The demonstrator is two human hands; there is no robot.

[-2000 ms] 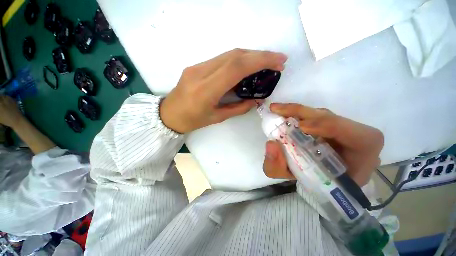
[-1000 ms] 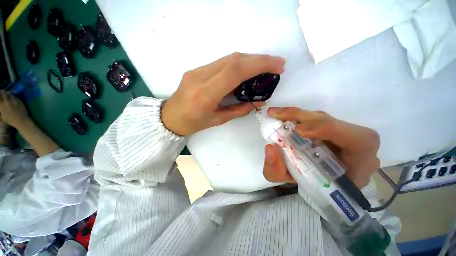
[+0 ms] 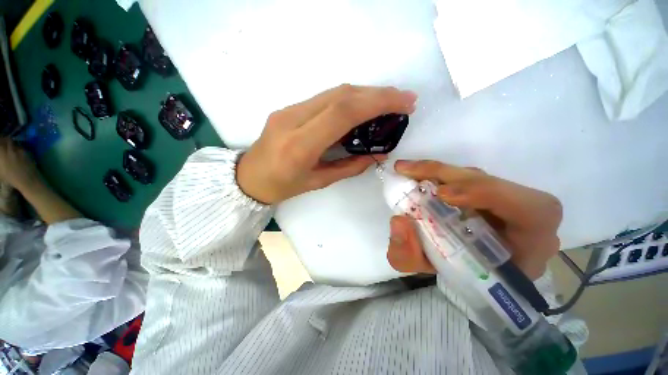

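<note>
My left hand, bare, holds a glossy black housing between thumb and fingers over the white board. The housing is tilted and shows small silver spots; its left end is hidden by my fingers. My right hand holds a fat clear and white glue dispenser like a pen, with a blue label and a green rear end. Its thin needle points at the lower edge of the housing; whether it touches cannot be told.
Several black housings and a thin black outline ring lie on green matting at left. White sheets lie at upper right. A parts tray is at right. Another person's arm is at far left.
The housing and both hands are slightly lower in the picture. The needle has shifted a little relative to the housing's lower edge. The scene at left has shifted slightly right and down.
</note>
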